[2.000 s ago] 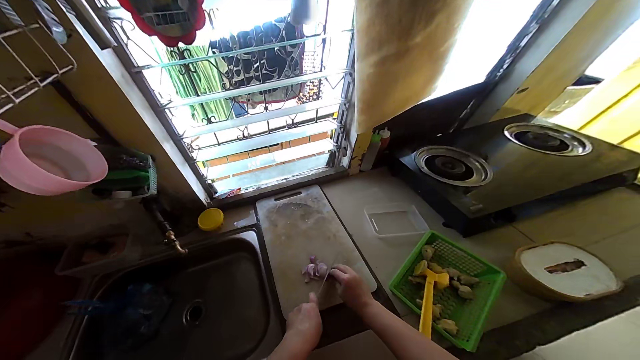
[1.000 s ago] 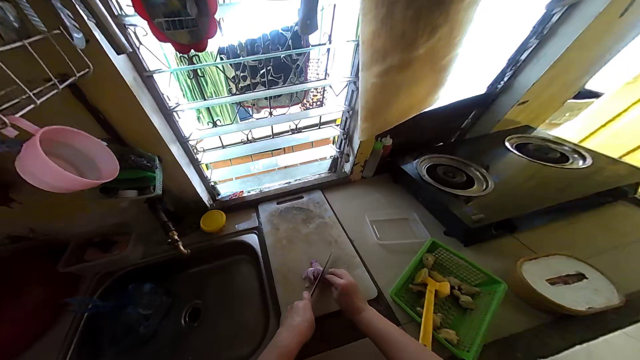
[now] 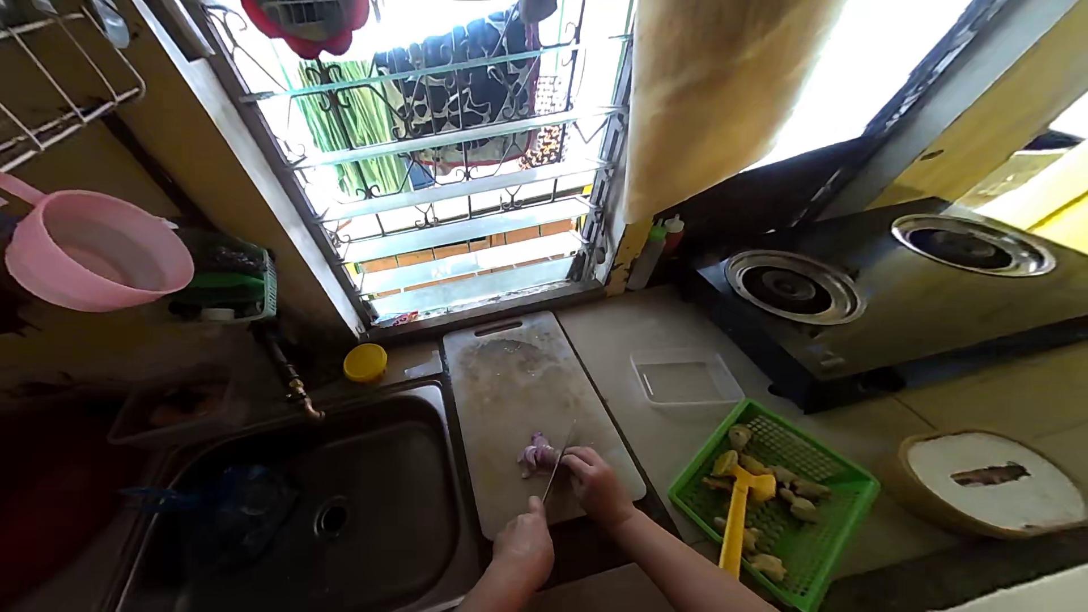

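Observation:
My left hand (image 3: 523, 544) grips the handle end of a knife (image 3: 558, 473) near the front of a worn plastic cutting board (image 3: 527, 382). The blade points away from me, over the board. My right hand (image 3: 597, 486) is closed around one end of a purple onion or shallot, mostly hidden by the fingers, with the blade close against it. Cut purple pieces (image 3: 536, 455) lie on the board left of the blade.
A sink (image 3: 340, 476) adjoins the board's left side. To the right are a clear plastic container (image 3: 687, 378), a green basket (image 3: 816, 565) with ginger-like pieces and a yellow-handled peeler (image 3: 735, 518), a two-burner stove (image 3: 918, 297) and a round white-topped object (image 3: 994, 480). A yellow lid (image 3: 365, 363) lies behind the sink.
The knife and both hands remain at the front of the board, with only small shifts. The knife's angle has changed slightly since the earliest frame.

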